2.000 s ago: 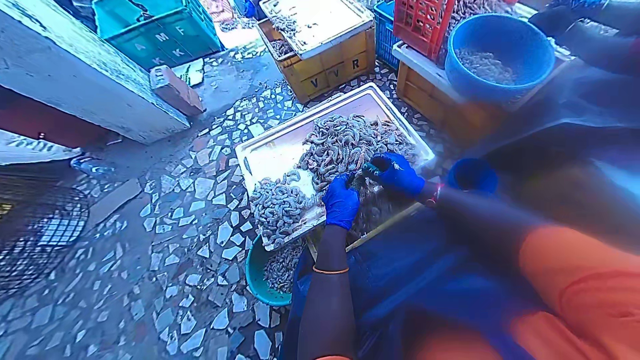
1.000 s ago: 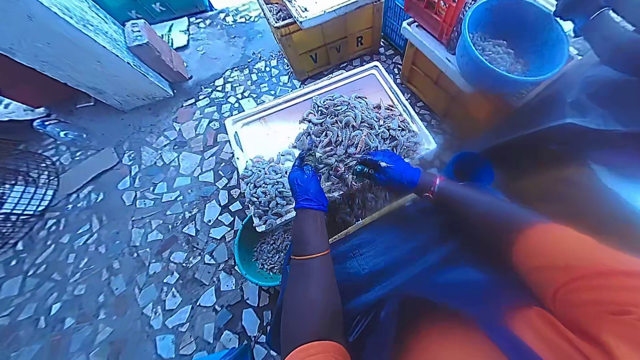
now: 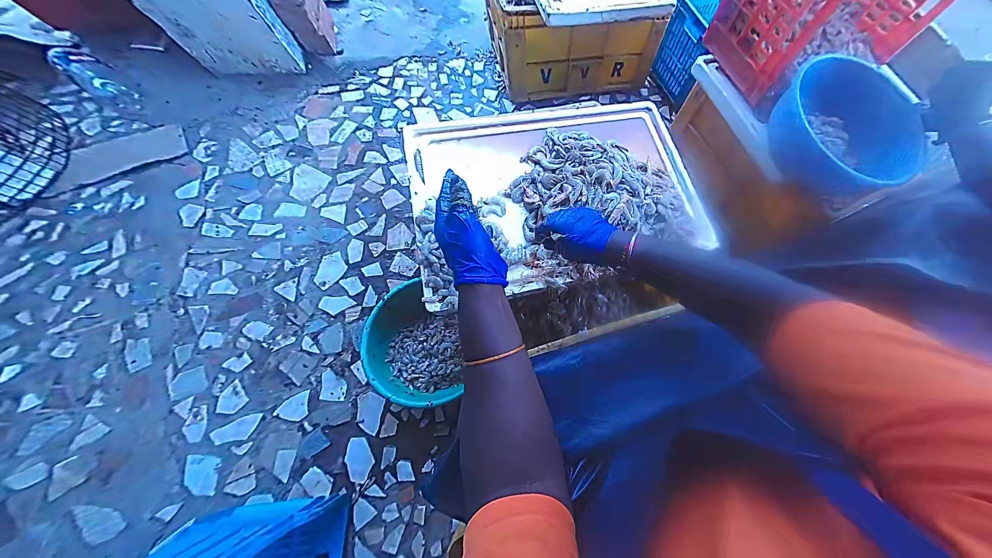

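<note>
A white tray [image 3: 542, 116] bears a large heap of shrimp [image 3: 597, 178] on its right part and a smaller pile of shrimp [image 3: 435, 267] along its left side. My left hand [image 3: 467, 236], in a blue glove, is over the left part of the tray, fingers pointing away from me; whether it holds anything cannot be told. At the near edge of the large heap is my right hand [image 3: 580, 235], also blue-gloved, its fingers curled down at the shrimp and partly hidden. Below the tray's left corner stands a green basin [image 3: 376, 356] with shrimp in it.
Yellow crate [image 3: 581, 58] behind the tray; blue crate [image 3: 678, 54] and red crate [image 3: 756, 46] to its right. A blue tub [image 3: 852, 167] holds shrimp at right, beside a person's blurred arm [image 3: 961, 116]. Black wire basket [image 3: 31, 147] at far left; blue object [image 3: 263, 531] at bottom; broken-tile floor [image 3: 232, 395].
My left hand has moved left, away from the large heap and over the tray's left part. My right hand stays at the heap's near side. The view has shifted somewhat.
</note>
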